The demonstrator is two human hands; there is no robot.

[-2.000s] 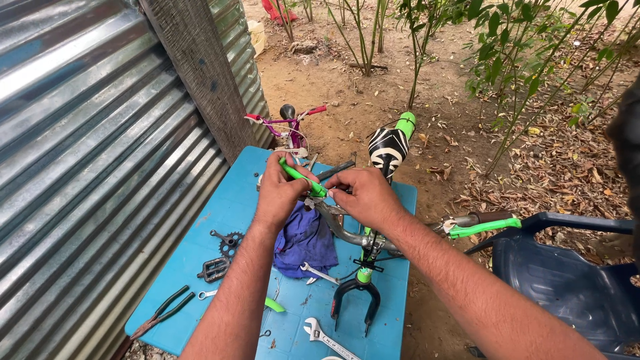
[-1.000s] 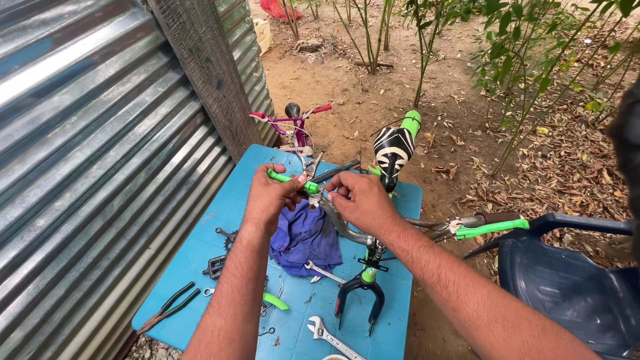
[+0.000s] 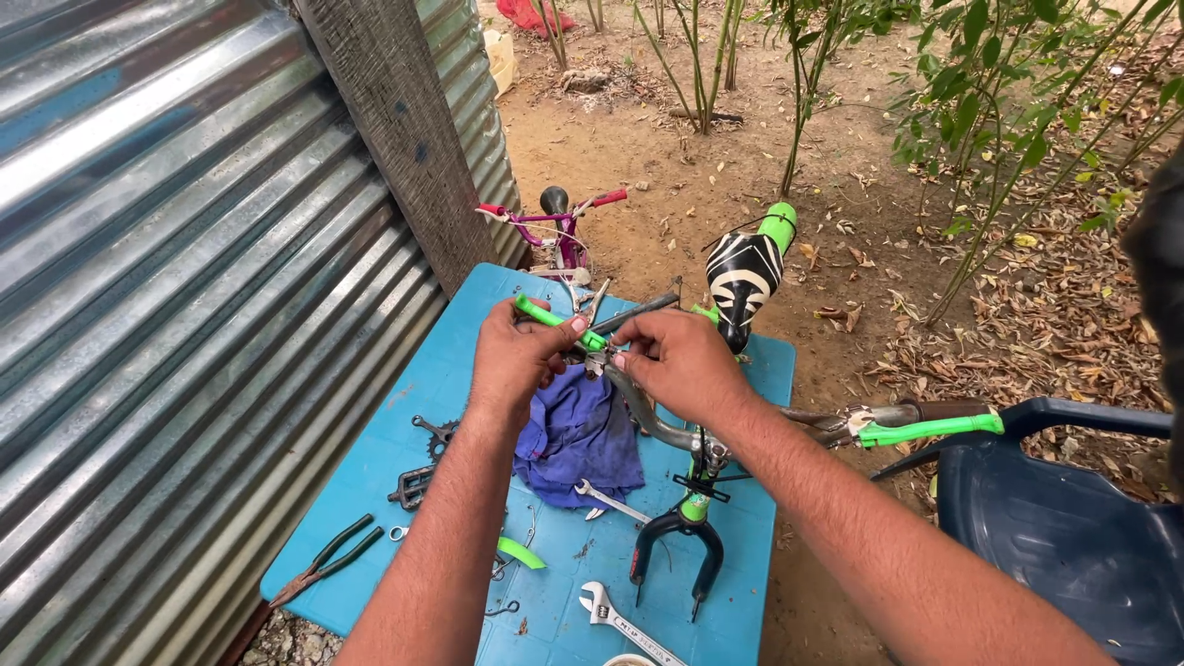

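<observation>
My left hand point(image 3: 527, 356) grips a green brake lever point(image 3: 558, 324) between thumb and fingers, at the left end of a metal bicycle handlebar point(image 3: 643, 412). The fingertips of my right hand point(image 3: 680, 361) pinch at the lever's clamp end; what small part they touch is hidden. Below the hands lies a blue-purple cloth point(image 3: 581, 439). The handlebar joins a green stem and a black fork point(image 3: 680, 532) on the blue table. A second green brake lever point(image 3: 930, 429) sits at the bar's right end. Behind my right hand is a zebra-striped saddle point(image 3: 743, 273).
On the blue table point(image 3: 370, 490) lie pliers point(image 3: 324, 560), an adjustable wrench point(image 3: 629, 624), a combination wrench point(image 3: 612, 502), a pedal point(image 3: 410, 487) and a crank with chainring point(image 3: 437, 437). A corrugated metal wall point(image 3: 185, 277) stands left, a dark plastic chair point(image 3: 1064, 527) right. A purple handlebar point(image 3: 546, 222) stands beyond.
My hands stay at the brake lever, with small shifts of the fingers. The lever in my left hand is tilted a little differently from one second ago.
</observation>
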